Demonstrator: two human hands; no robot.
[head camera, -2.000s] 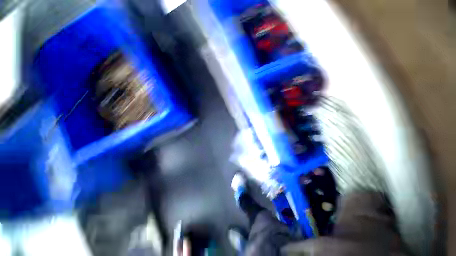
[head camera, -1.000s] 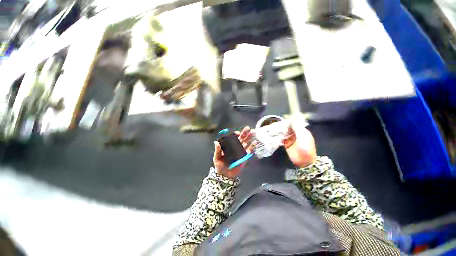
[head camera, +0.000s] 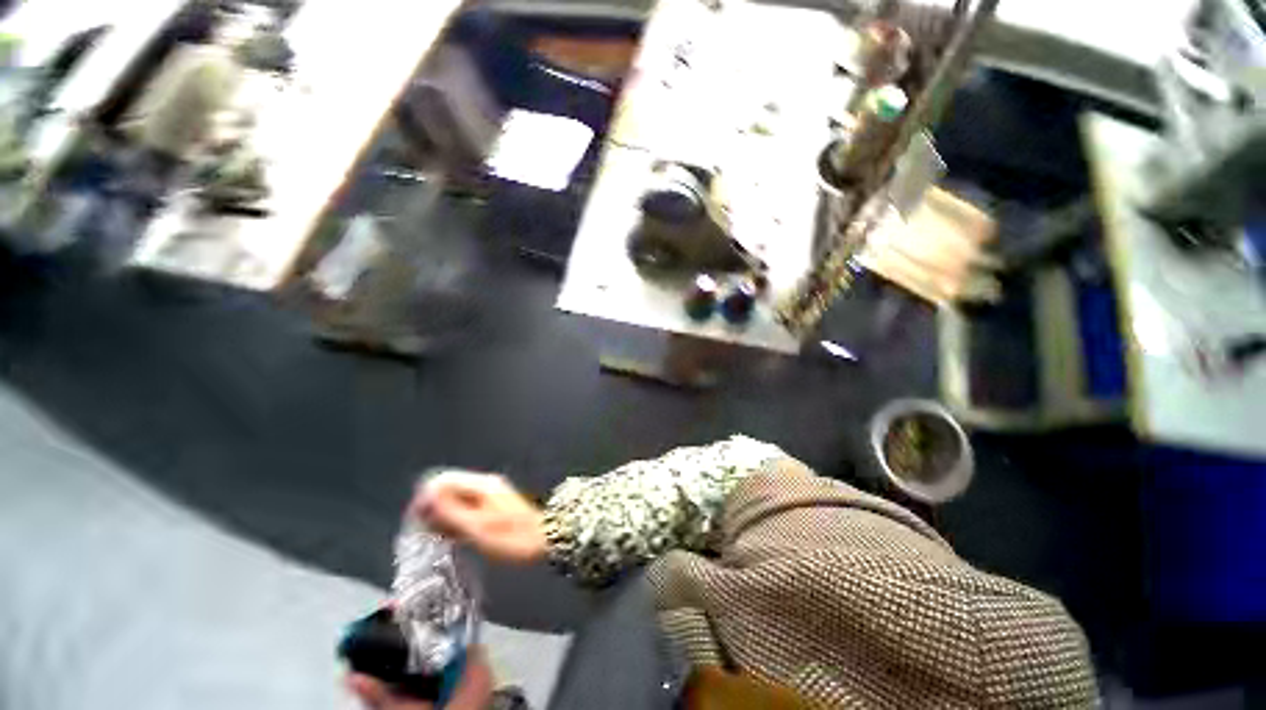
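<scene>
My left hand (head camera: 469, 682), at the bottom edge and partly cut off, holds a dark thread spool (head camera: 378, 642) with a teal-blue rim. A crinkled clear plastic wrap (head camera: 439, 596) stretches up from beside this spool. My right hand (head camera: 476, 513) is above it, with its fingers closed on the upper end of the plastic. Whether a second spool is inside the plastic is too blurred to tell.
A white machine table (head camera: 611, 264) stands ahead, with two small dark spools (head camera: 719, 300) at its near edge. A round waste bucket (head camera: 922, 451) with brown scraps stands on the floor at the right. A pale surface (head camera: 167, 555) is at lower left.
The view has turned, so the blue crate has left it and the bucket shows. Both hands have shifted to the lower left. My right hand now pulls the plastic upward, above the spool.
</scene>
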